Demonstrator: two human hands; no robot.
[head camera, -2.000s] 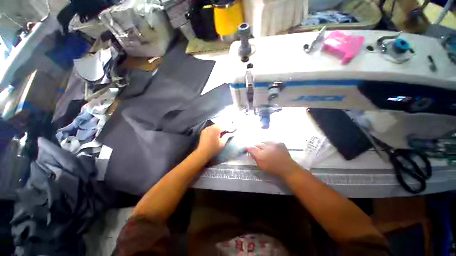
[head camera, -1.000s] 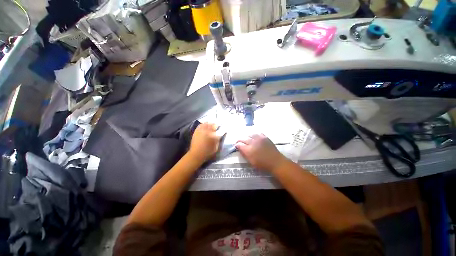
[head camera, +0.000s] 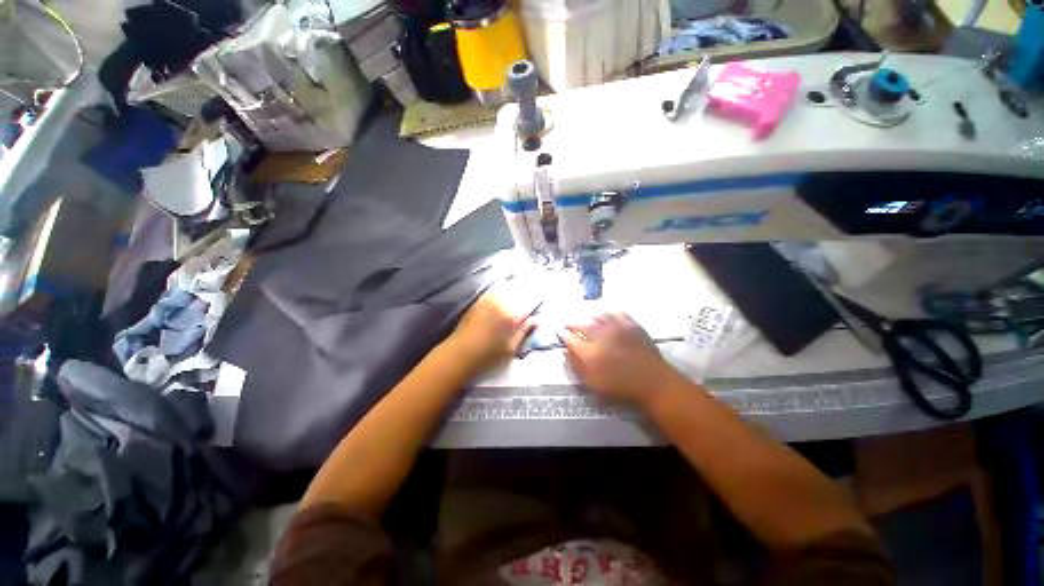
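A large dark grey garment panel lies spread left of the needle, its right end reaching the presser foot in the bright lamp glow. My left hand rests at the panel's right edge, in front of the needle. My right hand is just right of it, fingertips close to the left hand's. A small dark-edged cut piece lies between both hands, at their fingertips. Glare hides the stitching spot and how firmly the fingers grip. The white sewing machine stands behind the hands.
Right of my right hand lie a clear packet with print, a flat black rectangle and black-handled shears. A pink item sits on the machine head. Crumpled grey cloth and light scraps are at left.
The camera view has shifted. My left hand has moved slightly and lies flatter at the panel's edge. The small piece's dark edge shows more clearly between the hands.
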